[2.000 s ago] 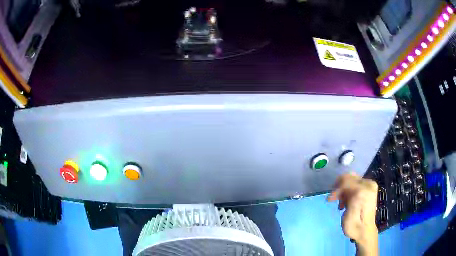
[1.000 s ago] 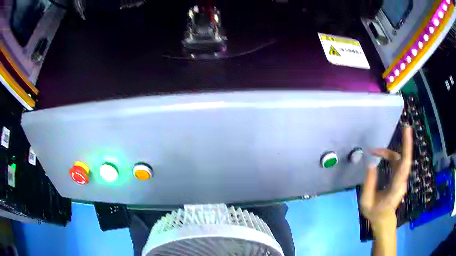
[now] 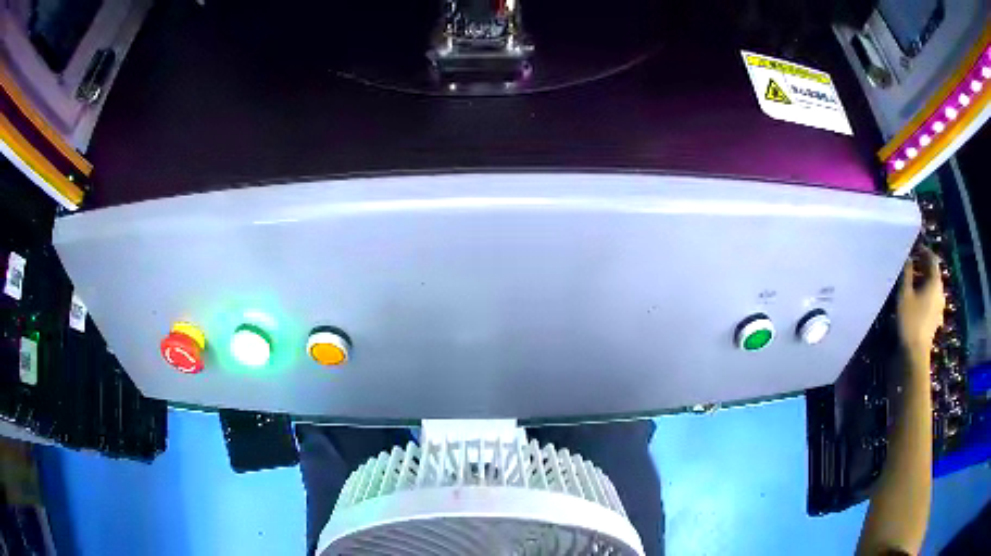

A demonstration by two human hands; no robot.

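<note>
My right hand (image 3: 921, 295) is at the far right, over the black right tray (image 3: 858, 434), which holds rows of small shiny parts. Its fingers reach to the tray's upper part beside the panel's right edge. The fingertips are small and blurred, so I cannot tell whether they grip a part. My left hand is not in view. The metallic fixture (image 3: 481, 49) stands on the black table (image 3: 413, 141), cut off by the top edge.
The grey panel (image 3: 522, 293) has a red emergency stop (image 3: 183, 350), a lit button (image 3: 252, 346), an orange button (image 3: 328, 346), a green button (image 3: 756, 333) and a white button (image 3: 814, 327). A fan (image 3: 478, 510) is below. Tray stack (image 3: 65, 380) at left.
My right hand has moved from below the right buttons, past the white one, to the right tray. The view has shifted, so the fixture now sits higher and further right.
</note>
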